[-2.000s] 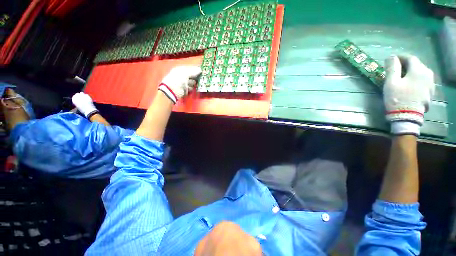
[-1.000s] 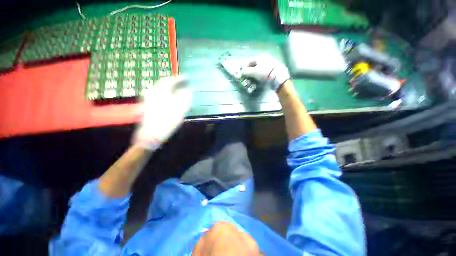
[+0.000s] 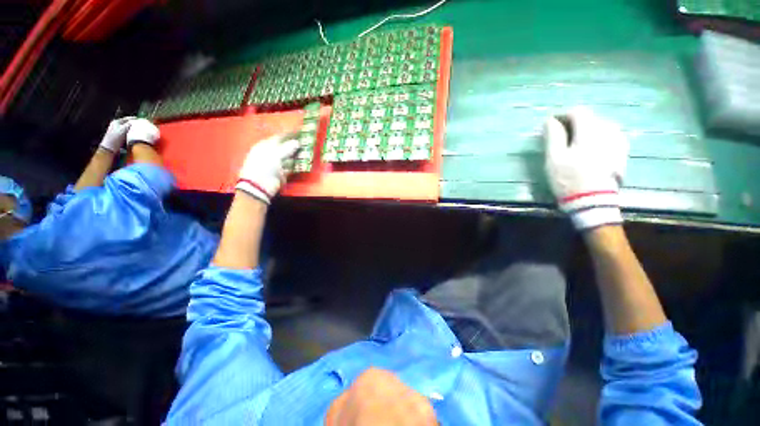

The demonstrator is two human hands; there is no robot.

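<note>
My left hand (image 3: 268, 164), in a white knit glove, grips a narrow green PCB strip (image 3: 306, 141) over the red tray (image 3: 208, 154). A small gap lies between this strip and the laid-out strips (image 3: 379, 125) to its right. Further rows of green strips run along the tray's back. My right hand (image 3: 586, 158), gloved in white with a red band, rests over the clear plastic sheet (image 3: 500, 125) on the green mat. Its fingers are curled and no strip shows in it; whether it holds anything is hidden.
Another worker's gloved hands (image 3: 131, 133) are at the tray's left end. A white cable (image 3: 400, 17) lies behind the rows. A white foam block (image 3: 732, 79) and the edge of a green circuit board (image 3: 721, 7) are at the right. Red sheets (image 3: 100, 18) are at the upper left.
The strip seen at my right hand earlier is gone from there. My left hand now has a strip left of the laid-out block. The view swung right and back. The other worker's hands came together.
</note>
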